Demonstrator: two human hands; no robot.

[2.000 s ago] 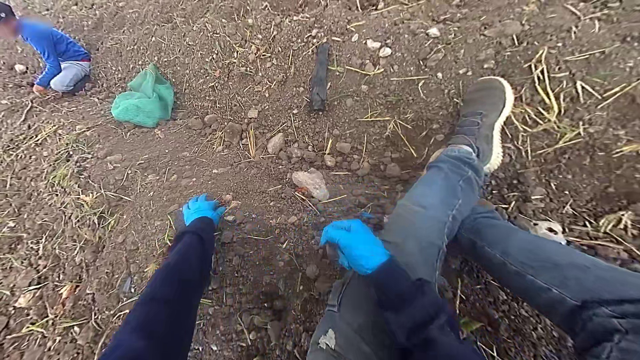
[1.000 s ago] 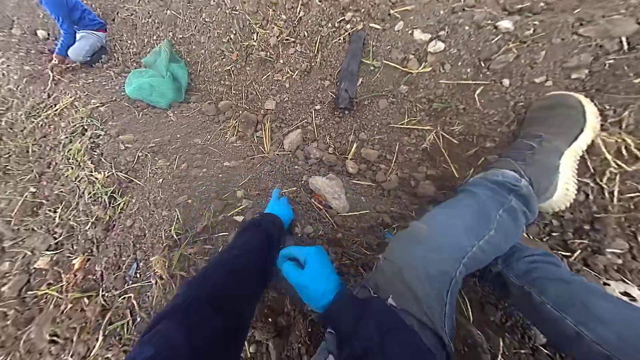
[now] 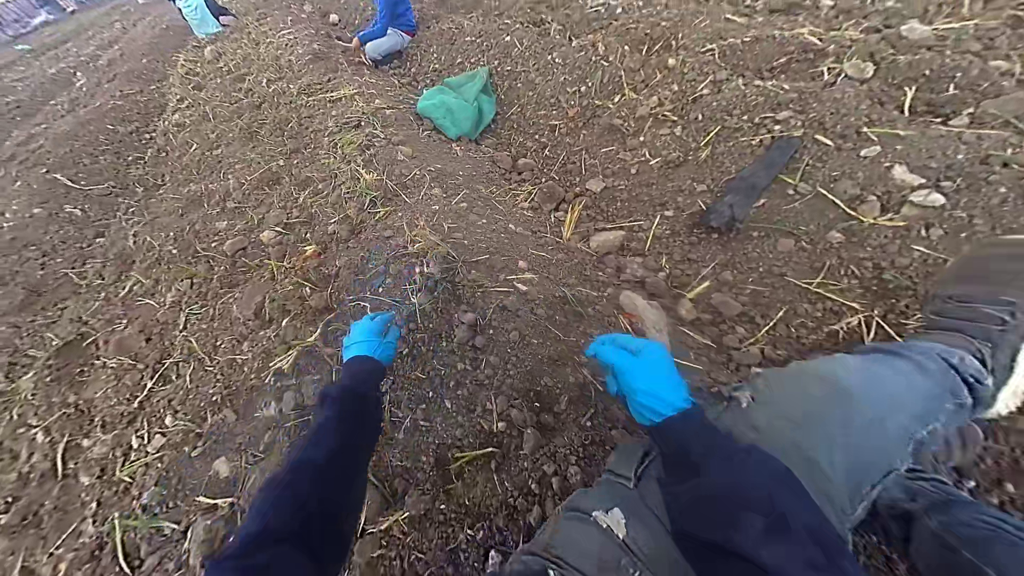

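Observation:
My left hand (image 3: 372, 338), in a blue glove, reaches down to the loose soil left of centre, beside thin dry stalks. Its fingertips are partly hidden, so whether they grip anything does not show. My right hand (image 3: 638, 378), gloved in blue too, is over the soil near my bent leg, its fingers curled. Just beyond it lies a pale stone (image 3: 646, 314). What might be inside the right fingers cannot be seen.
A green mesh sack (image 3: 460, 104) lies on the soil ahead. Beyond it a person in a blue top (image 3: 388, 28) crouches. A dark flat strip (image 3: 750, 184) lies to the right. My jeans-clad leg (image 3: 848, 424) stretches across the lower right.
My hands were close together one second ago and are now well apart, the left one farther left beside dry stalks. The view has swung left, bringing in another figure at the upper left.

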